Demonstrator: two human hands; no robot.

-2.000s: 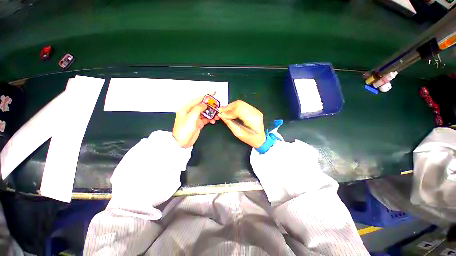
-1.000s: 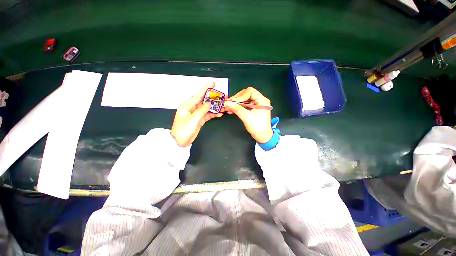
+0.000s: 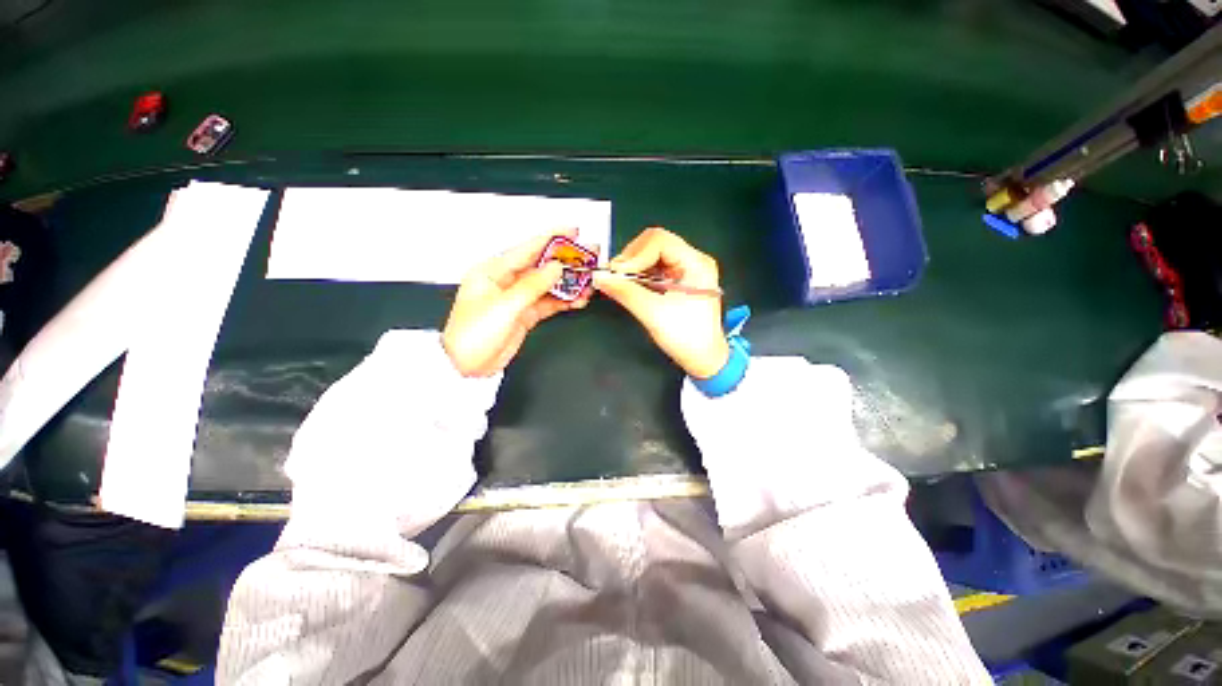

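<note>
My left hand [image 3: 496,311] holds a small red unit [image 3: 568,268] with an orange and silver inside, over the right end of a long white strip [image 3: 402,236]. My right hand [image 3: 670,298] holds thin tweezers [image 3: 684,286] like a pencil, the tip at the unit's inner face. A bright blue wrist strap [image 3: 730,359] is on my right wrist. I cannot tell whether a small piece is at the tweezer tip.
Two overlapping white strips [image 3: 168,315] lie at left. A blue bin [image 3: 895,221] with white sheets [image 3: 832,241] stands right. Two small red units [image 3: 148,111] [image 3: 211,134] lie on the green belt [image 3: 536,81]. Small bottles [image 3: 1040,204] are by a metal post. Another person's sleeve [image 3: 1166,456] shows at right.
The two units on the belt have moved right. The tweezers have come to a flatter angle, their back end now showing beyond my right fingers. My left hand still holds the red unit.
</note>
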